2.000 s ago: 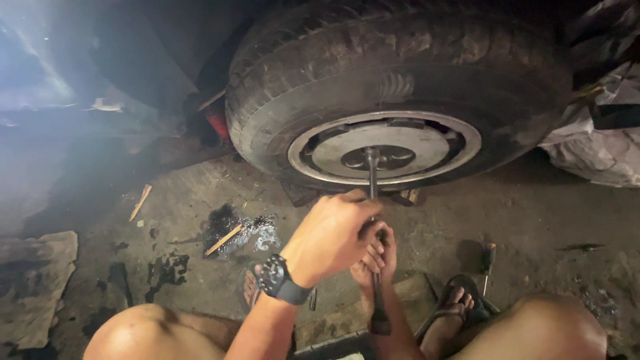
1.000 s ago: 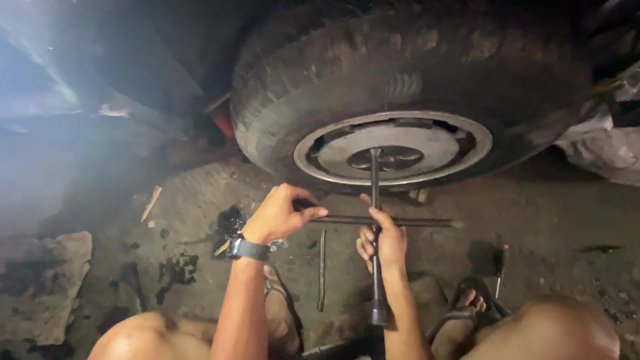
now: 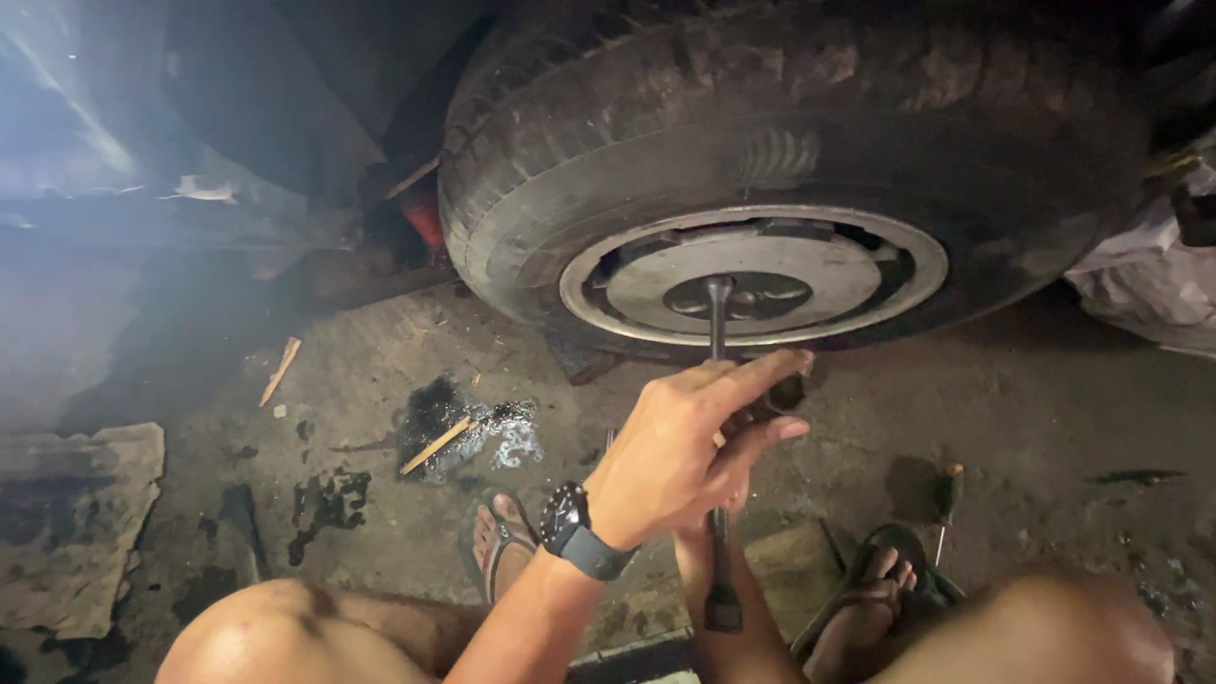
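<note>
A four-way lug wrench (image 3: 724, 589) reaches from the recessed centre of the wheel rim (image 3: 617, 299) down toward me, one socket end in that recess. My left hand (image 3: 679, 446), with a watch on its wrist, is at the cross of the wrench; its thumb and fingers are spread around a side arm whose socket end (image 3: 787, 391) points up and right. My right hand (image 3: 731, 489) is mostly hidden behind the left, around the wrench shaft near the cross. The tire (image 3: 589, 171) stands upright in front of me.
A screwdriver (image 3: 948, 503) lies on the floor at right. Wood sticks (image 3: 437, 446) and a wet patch (image 3: 513, 442) are at left, with a flattened cardboard sheet (image 3: 76, 532) beyond. A red object (image 3: 425, 220) sits beside the tire. My sandalled feet flank the wrench.
The wrench has turned; its side arms lay level one second ago. My left hand has moved right from the arm's left end to the cross, now covering much of my right hand.
</note>
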